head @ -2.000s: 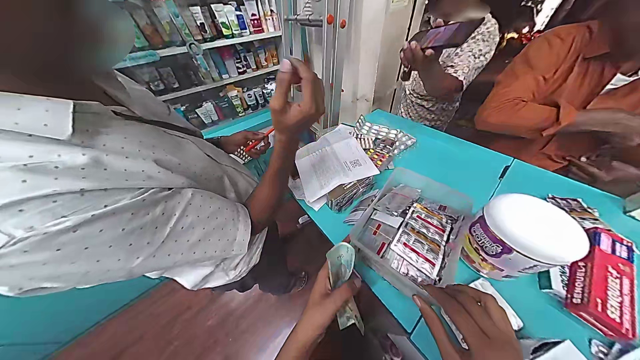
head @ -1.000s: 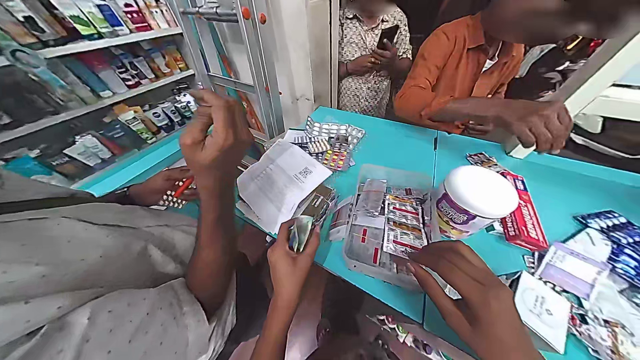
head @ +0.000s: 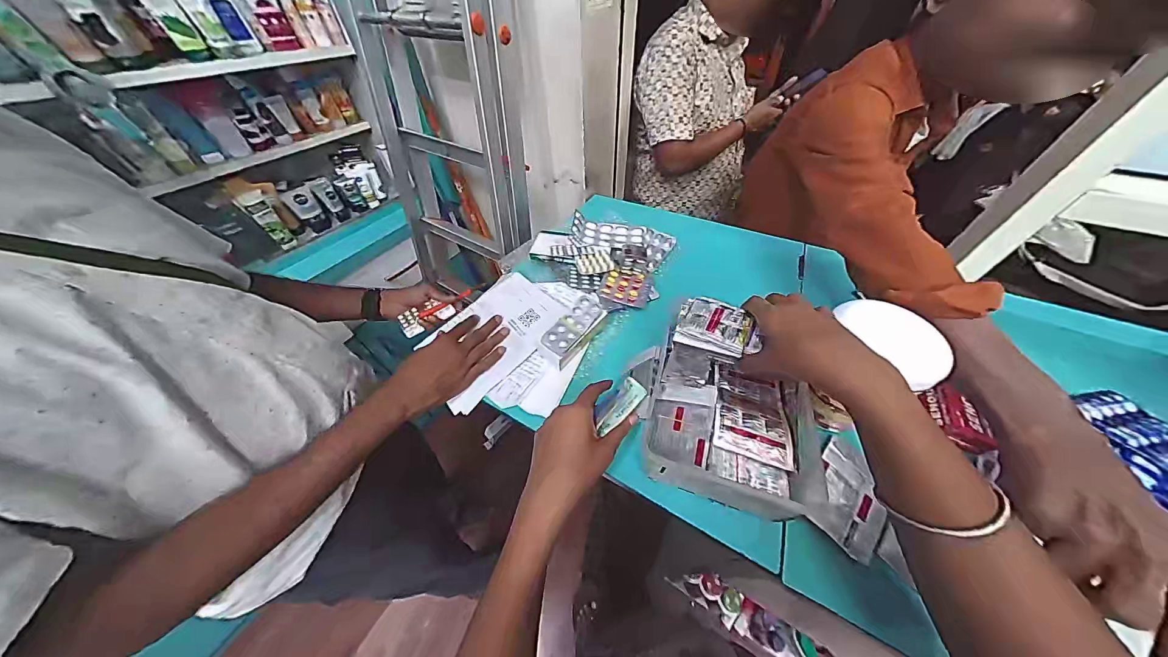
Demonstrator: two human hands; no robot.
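My left hand [head: 577, 443] holds a folded greenish banknote [head: 621, 407] between thumb and fingers, just left of a clear plastic box [head: 721, 495]. That box holds foil medicine strips and sachets [head: 754, 429]. At its far edge, my right hand [head: 798, 342] grips a stack of printed foil strips [head: 714, 326]; its fingertips are partly hidden. Left of the box lie printed papers [head: 511, 333] with a silver blister pack [head: 573, 328] on them.
A co-worker's hand [head: 452, 365] rests on the papers; the other holds a blister pack and a red pen. More blister packs [head: 626, 286] lie behind. A white-lidded tub [head: 894, 345] stands at right, near an orange-sleeved person's arm [head: 1031, 438]. A metal ladder [head: 456, 146] stands at back left.
My right hand has moved to the box's far edge and taken hold of foil strips. The co-worker's raised hand has come down onto the papers. The orange-sleeved arm now reaches across the right side.
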